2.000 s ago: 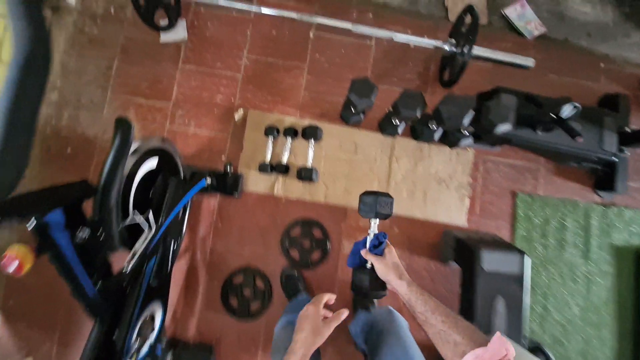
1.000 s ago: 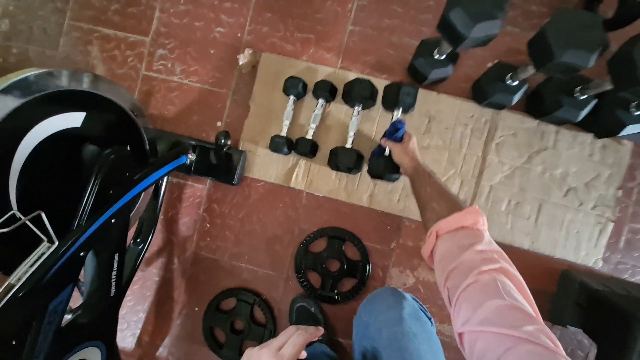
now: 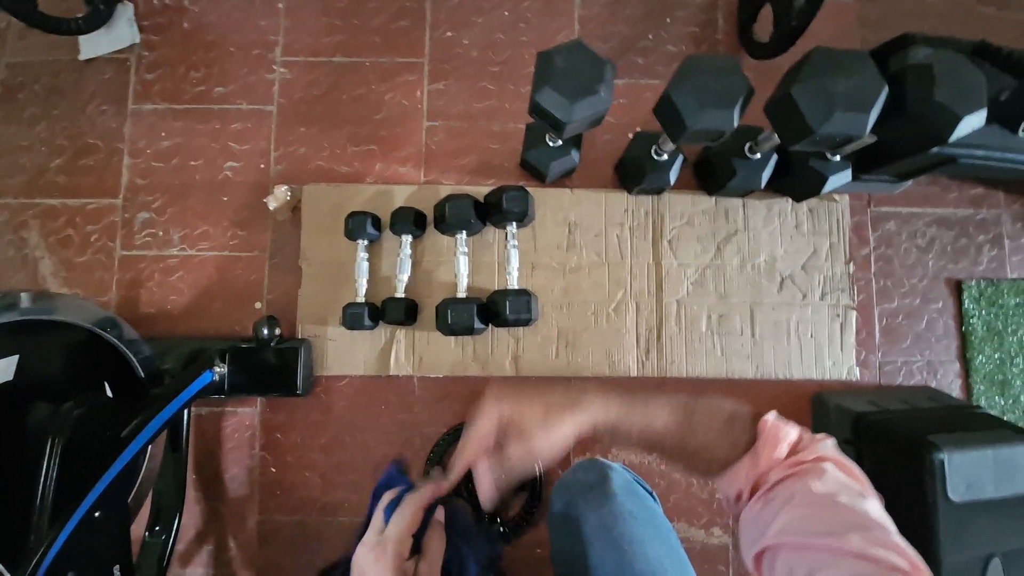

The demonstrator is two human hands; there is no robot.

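Note:
Below the cardboard, my left hand [image 3: 404, 532] holds a dark blue cloth [image 3: 468, 544], its fingers bent around part of it. My right hand [image 3: 516, 436], blurred, reaches in from the right with its fingertips close to the left hand and the cloth; whether it touches the cloth is unclear. Several black hex dumbbells with chrome handles lie side by side on the left part of the flat cardboard sheet [image 3: 720, 280]: two smaller ones [image 3: 362, 270] [image 3: 404, 266] and two larger ones [image 3: 462, 264] [image 3: 512, 256]. The larger pair touch. A weight plate [image 3: 524, 512] is partly hidden behind my hands.
Several bigger hex dumbbells [image 3: 572, 88] stand on end beyond the cardboard's far edge. At the left is an exercise bike's black frame [image 3: 268, 368]. A black box-like object [image 3: 904, 472] sits at lower right, near green artificial turf [image 3: 992, 344]. Red tiles [image 3: 200, 176] cover the floor.
The dumbbell my right hand held is now on the cardboard, released, beside the others. My right hand has drawn back toward my left. The blue cloth, earlier in my right hand, is at my left.

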